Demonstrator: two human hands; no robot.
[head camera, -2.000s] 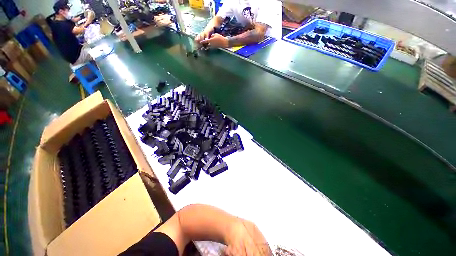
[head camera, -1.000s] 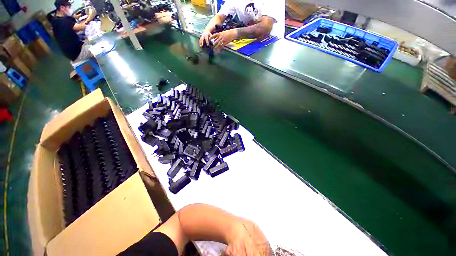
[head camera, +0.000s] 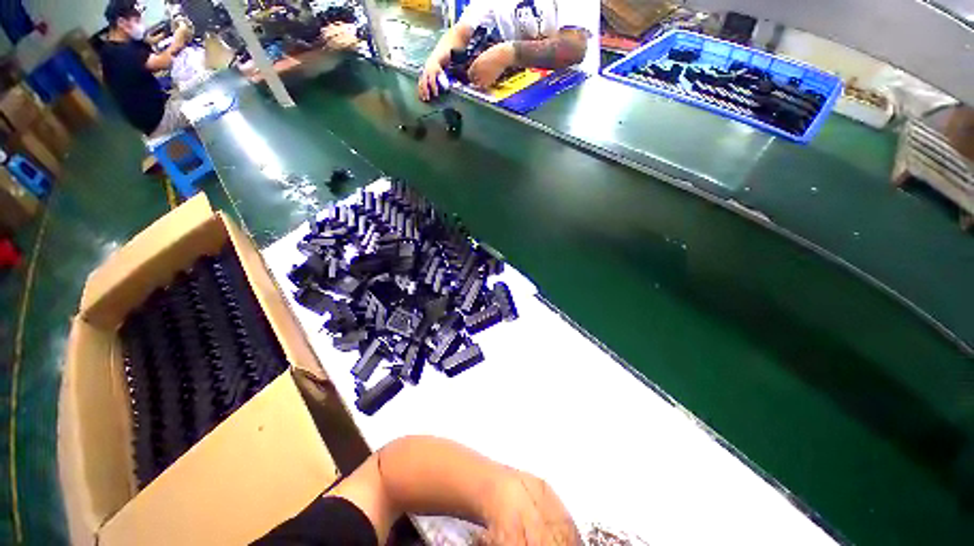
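Observation:
Black plastic housings (head camera: 401, 288) lie in a loose heap on the white bench surface (head camera: 598, 427), some of them in rows at the far side. My left hand (head camera: 531, 514) is at the bottom edge, its back towards me. Its fingers are cut off by the picture's edge, so what it holds is hidden. My right hand is not in view. An open cardboard carton (head camera: 230, 448) stands left of the heap with rows of black parts (head camera: 198, 363) inside.
The dark green conveyor belt (head camera: 684, 288) runs beyond the bench, with black pieces (head camera: 451, 122) on it. Across it are a blue tray (head camera: 737, 83) of black parts and a person's hands (head camera: 431, 82). Another person (head camera: 134, 64) sits at far left near a blue stool (head camera: 184, 160).
Across the belt, the other person's hands have moved apart, and a black piece now lies on the belt. My left arm has hardly moved.

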